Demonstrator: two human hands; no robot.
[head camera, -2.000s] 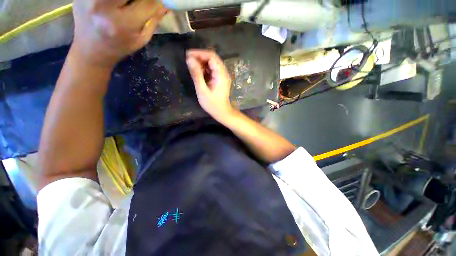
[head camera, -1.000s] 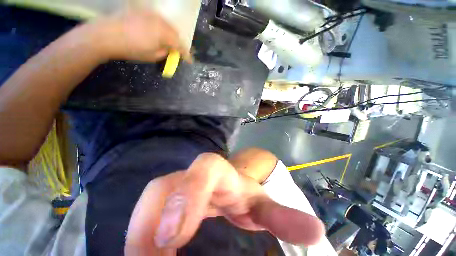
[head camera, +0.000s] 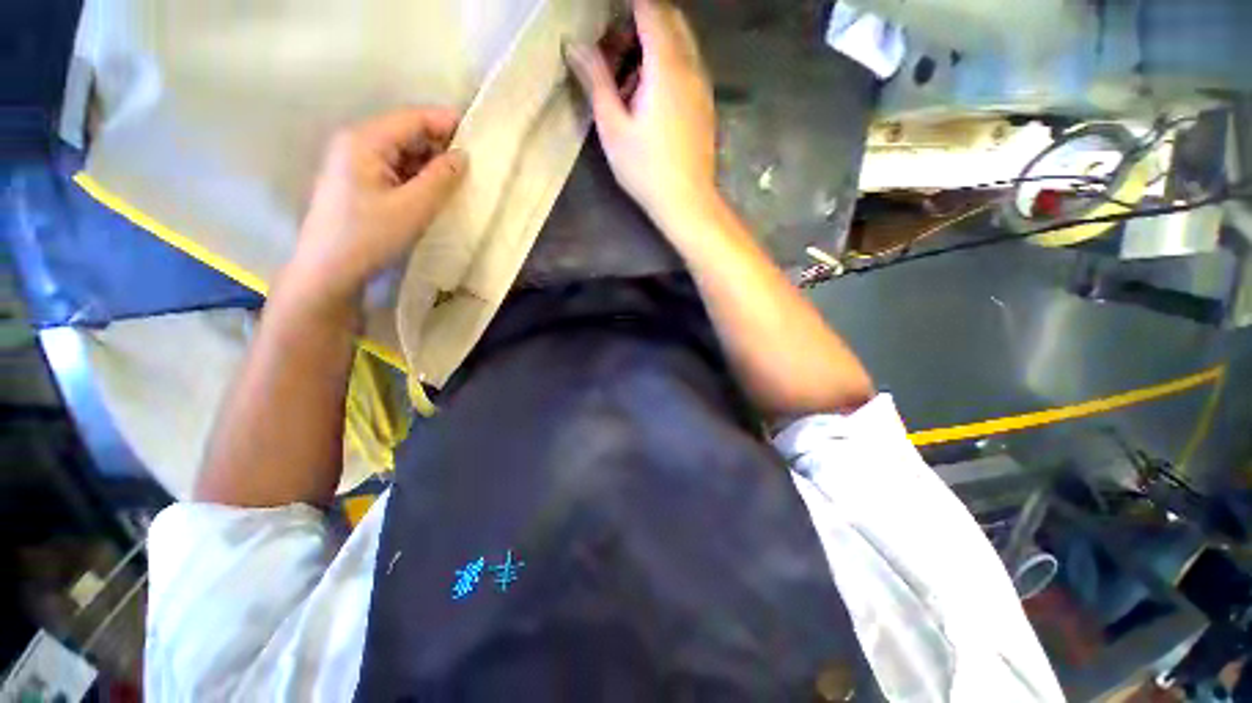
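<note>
A beige panel (head camera: 261, 110) lies over the table at the upper left, with a yellow edge (head camera: 172, 234) along its lower side. A narrower beige strip (head camera: 481, 227) runs along its right side, its lower end reaching the dark apron. My left hand (head camera: 385, 192) pinches the strip's left edge between thumb and fingers. My right hand (head camera: 659, 117) is at the strip's upper right edge, fingers bent; its fingertips are partly hidden, so its hold cannot be told.
The black table (head camera: 783, 179) shows at right. The pale machine body (head camera: 1071, 62) stands at upper right, with a whitish cloth scrap (head camera: 868, 39) beside it. Cables and a pale round spool (head camera: 1085, 199) are at right. Pale sheets with yellow edges (head camera: 371, 419) hang low left.
The beige panel now spreads over the table's left and middle. My right hand has moved from close before the camera up to the strip. My left hand now pinches the strip's edge.
</note>
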